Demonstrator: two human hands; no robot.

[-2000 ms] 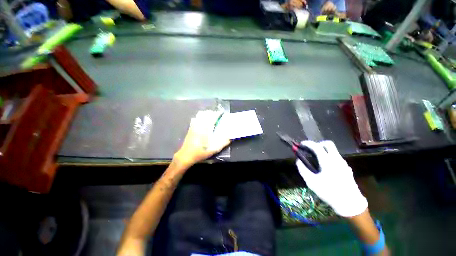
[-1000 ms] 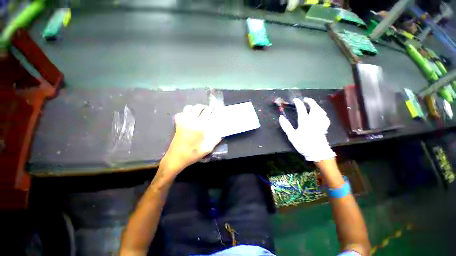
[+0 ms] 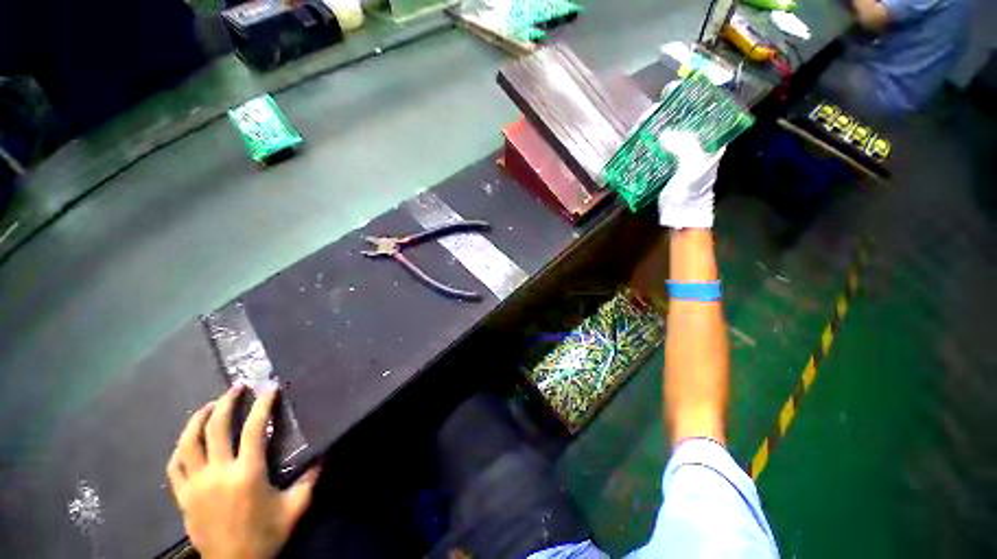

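My right hand (image 3: 689,183), in a white glove, holds a green circuit board (image 3: 676,133) with pale solder dots by its lower edge, in front of the sheet stack at the right. My bare left hand (image 3: 233,472) rests at the bench's front edge, fingers spread over a silvery tape strip; nothing shows in it, though its palm side is hidden. The side cutters (image 3: 399,253) lie on the black mat with their handles apart, beside another tape strip (image 3: 470,246).
A dark grey sheet stack (image 3: 563,109) leans in a red-brown stand (image 3: 543,164). A green board (image 3: 265,128) lies on the belt (image 3: 361,137). A box of clippings (image 3: 596,360) is below the bench. Another person's sleeve (image 3: 929,49) shows at top right.
The view has turned right. My right hand has let go of the cutters and now holds a green board near the stack. The white rectangle under my left hand is no longer seen.
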